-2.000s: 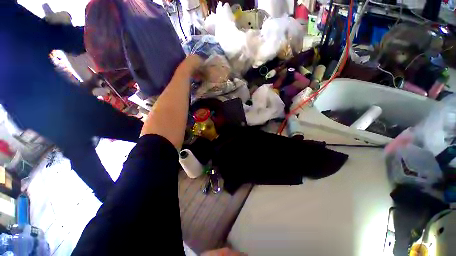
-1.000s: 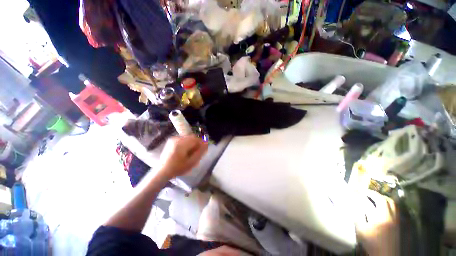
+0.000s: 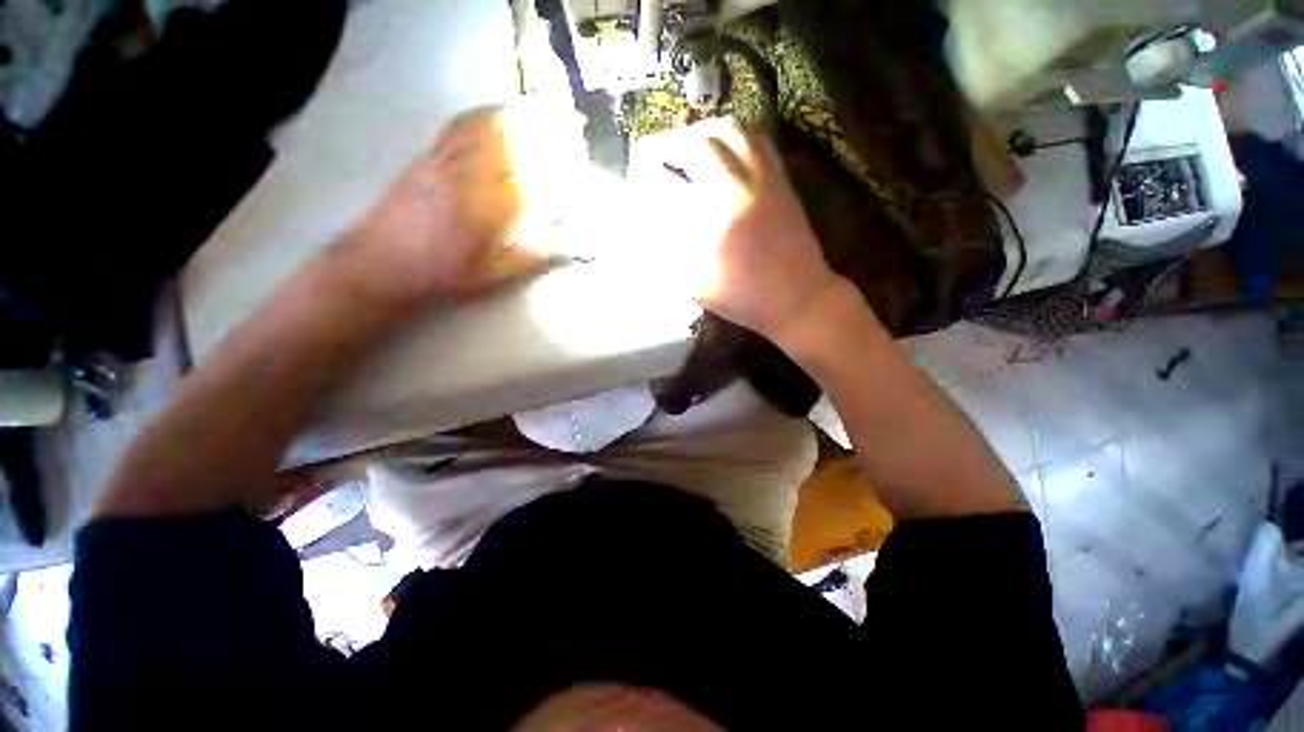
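Patterned fabric (image 3: pixel 901 186), dark brown with yellow-gold scrolls, lies bunched right of the needle area and hangs over the table edge. The needle area (image 3: pixel 644 57) of the sewing machine is washed out by the lamp. My left hand (image 3: pixel 465 208) is on the white table left of the needle, its fingertips lost in glare. My right hand (image 3: pixel 744 236) is just in front of the needle, beside the patterned fabric. Glare hides what either hand touches. A dark grey strip (image 3: pixel 605 132) shows between the hands.
Black cloth (image 3: pixel 129 157) lies at left on the white table (image 3: pixel 415 358). A white thread cone (image 3: pixel 29 398) and small metal snips (image 3: pixel 97 383) are at the far left. A white box of small metallic bits (image 3: pixel 1158 186) is at right. Littered tiled floor (image 3: pixel 1115 443) shows lower right.
The view has swung right and down to the needle area. My left hand has moved from near the thread cone to beside the needle. My right hand and the patterned fabric now show clearly.
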